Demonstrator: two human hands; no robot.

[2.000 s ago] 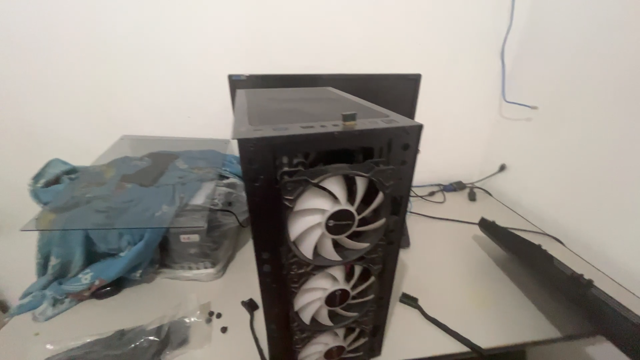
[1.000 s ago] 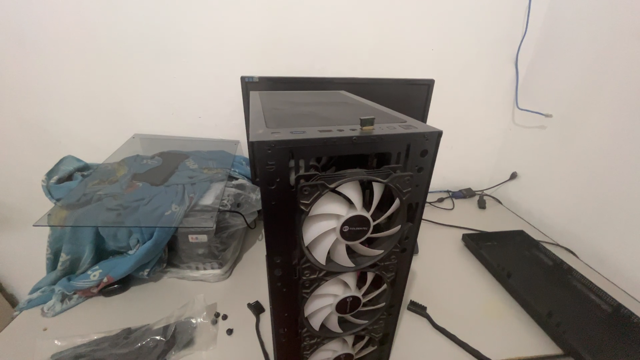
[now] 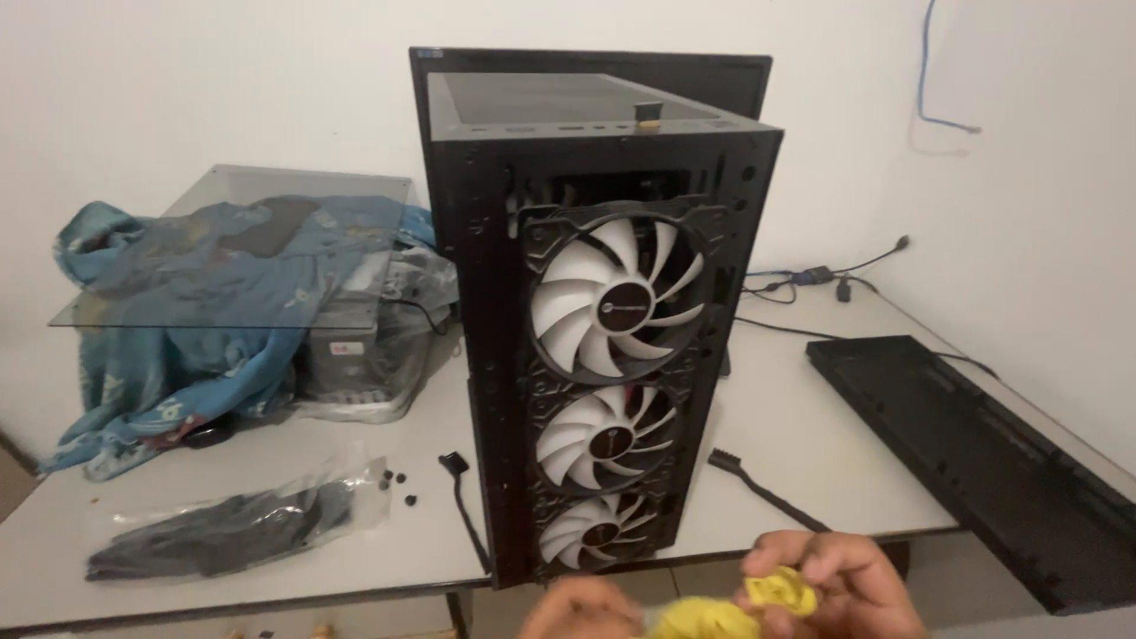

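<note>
At the bottom edge, my right hand (image 3: 843, 577) pinches a yellow, folded piece of soft material (image 3: 781, 593) between thumb and fingers. My left hand (image 3: 581, 611) is beside a second yellow piece (image 3: 706, 619), blurred and partly cut off by the frame; whether its fingers grip it is unclear. Both hands are in front of and below a black computer case (image 3: 484, 355), which stands upright with its front panel off. Three fans with white blades (image 3: 626, 306) are mounted in a column. A small USB adapter (image 3: 648, 113) sticks up from the case's top.
A monitor (image 3: 590, 60) stands behind the case. Left are a glass panel (image 3: 200, 325) over blue cloth (image 3: 177, 355), a plastic bag (image 3: 240, 532) and small black screws (image 3: 410, 500). Right are a black panel (image 3: 976, 461), a black brush (image 3: 763, 488) and cables (image 3: 812, 277) on the white table (image 3: 816, 417).
Both hands have come into view at the bottom with the yellow material. The black panel on the right was tilted up two seconds ago and now lies lower.
</note>
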